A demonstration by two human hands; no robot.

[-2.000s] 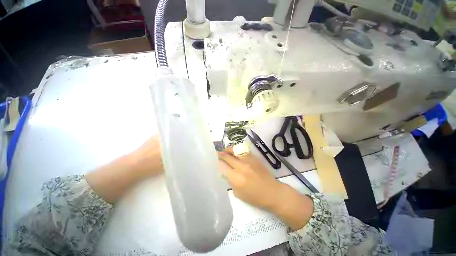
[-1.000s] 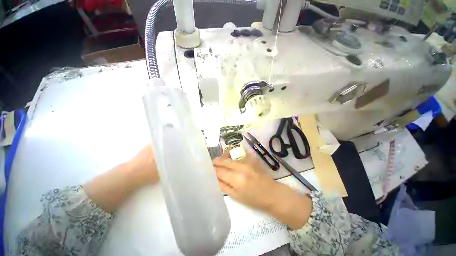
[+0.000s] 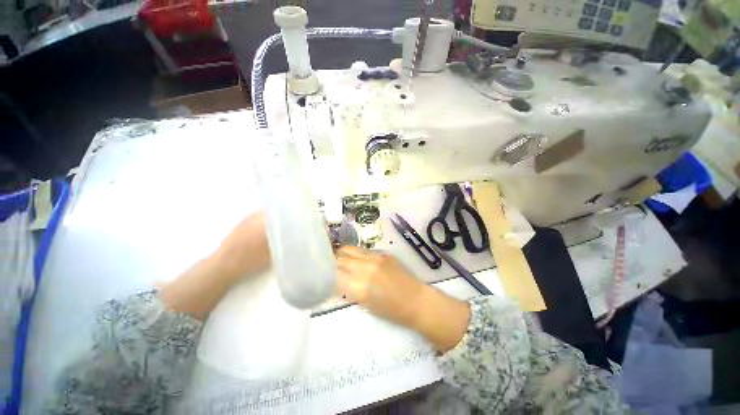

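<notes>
The cream sewing machine [image 3: 454, 134] stands across the white table, with its needle area partly hidden by the lamp and my fingers. A white fabric piece [image 3: 251, 328] lies on the table below the lamp and hangs together visually with the white surface. My left hand [image 3: 243, 247] lies left of the needle area, its fingers hidden behind the lamp. My right hand [image 3: 377, 284] lies just in front of the presser foot area, fingers bent and pointing left. Whether its fingertips pinch the cloth cannot be told.
The whitish lamp [image 3: 300, 235] blocks the middle. Thread snips [image 3: 416, 243], black-handled scissors [image 3: 458, 223] and a thin dark stick [image 3: 464, 271] lie right of the needle area. Beyond are a tan card strip [image 3: 517, 267], a dark rectangle [image 3: 562, 284] and a pinkish tape measure [image 3: 619, 263]. A blue tray [image 3: 36, 292] is at left.
The camera view has shifted, showing more of the control panel. A rounded edge of white fabric now shows below the lamp. Both hands stay near the needle area.
</notes>
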